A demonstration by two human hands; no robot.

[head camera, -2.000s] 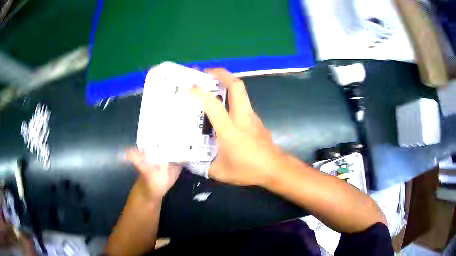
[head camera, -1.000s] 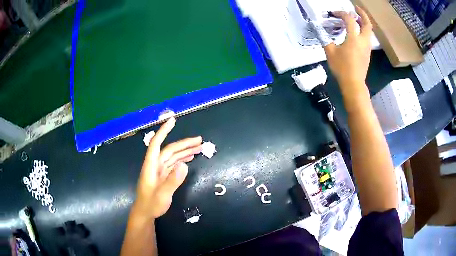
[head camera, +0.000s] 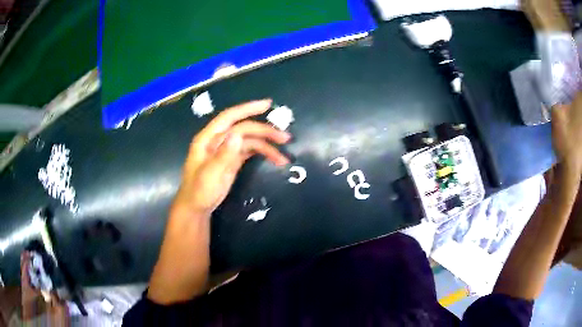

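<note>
My left hand (head camera: 220,156) is open and empty over the dark bench, fingers pointing right. My right hand (head camera: 567,131) is at the right edge, partly cut off and blurred, closed on a white housing (head camera: 565,67) beside a white housing stack (head camera: 529,92). Several white C-shaped clips (head camera: 297,174) lie right of my left hand. A small white part (head camera: 281,117) lies by its fingertips, another (head camera: 203,103) further left, and a blurred one (head camera: 258,214) below. An open housing with a green circuit board (head camera: 447,172) lies at the bench's right front edge.
A blue-edged green board (head camera: 236,32) lies at the far side. A black-handled, white-headed mallet (head camera: 429,30) lies at right. A pile of white clips (head camera: 57,175) and dark blocks (head camera: 102,246) are at left. Another person's hand (head camera: 32,300) shows at lower left. Clear plastic (head camera: 491,223) is below the bench edge.
My right hand has moved from the white sheet at the back to the stack at right, with a white housing. My left hand stays open, its fingers now pointing more to the right.
</note>
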